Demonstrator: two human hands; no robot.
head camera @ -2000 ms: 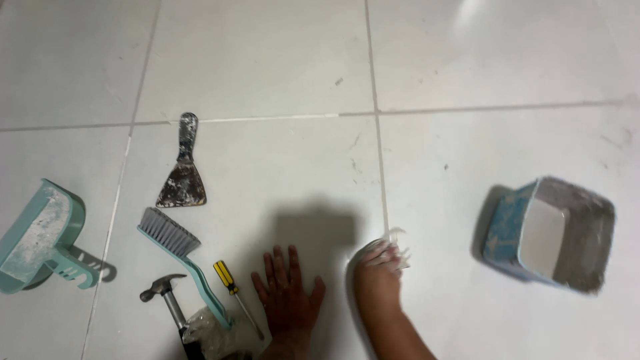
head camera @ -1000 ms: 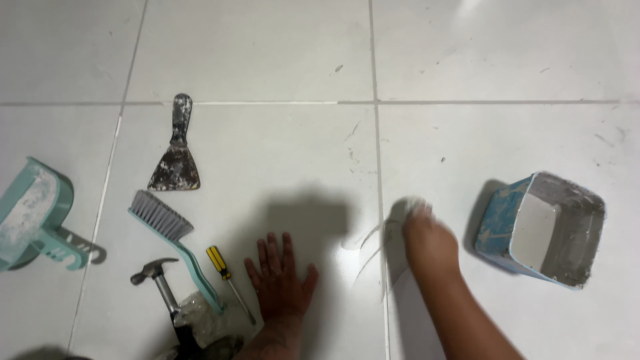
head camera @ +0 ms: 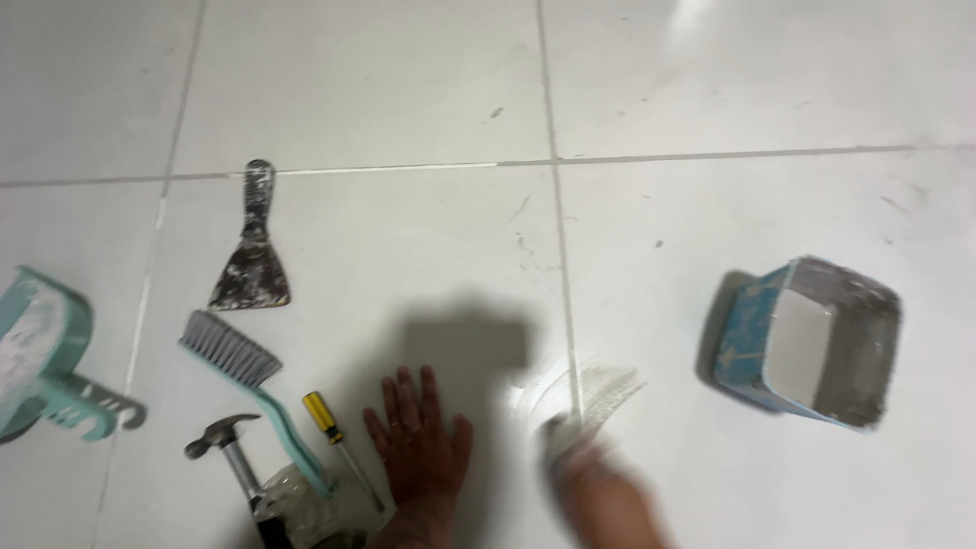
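My left hand (head camera: 423, 446) lies palm down on the white floor tile, fingers spread and holding nothing. Beside it is a screwdriver (head camera: 324, 415) with a yellow and black handle. My right hand (head camera: 598, 480), blurred, is low over the grout line (head camera: 566, 282) between two tiles; whether it grips something cannot be made out. Just above its fingertips a wet whitish smear (head camera: 610, 389) crosses the joint. At the right stands a blue square container (head camera: 740, 343), its inside coated with grey-white paste.
A paste-stained putty knife (head camera: 255, 274), a grey-bristled brush (head camera: 236, 354) with a teal handle, and a claw hammer (head camera: 240, 465) lie to the left. Clear crumpled plastic (head camera: 293, 503) is by the hammer. A teal dustpan (head camera: 72, 343) holding white powder sits at the far left.
My right hand has moved down along the joint since one second ago. A broader whitish smear now shows on the tile there. My left hand has stayed flat beside the screwdriver.
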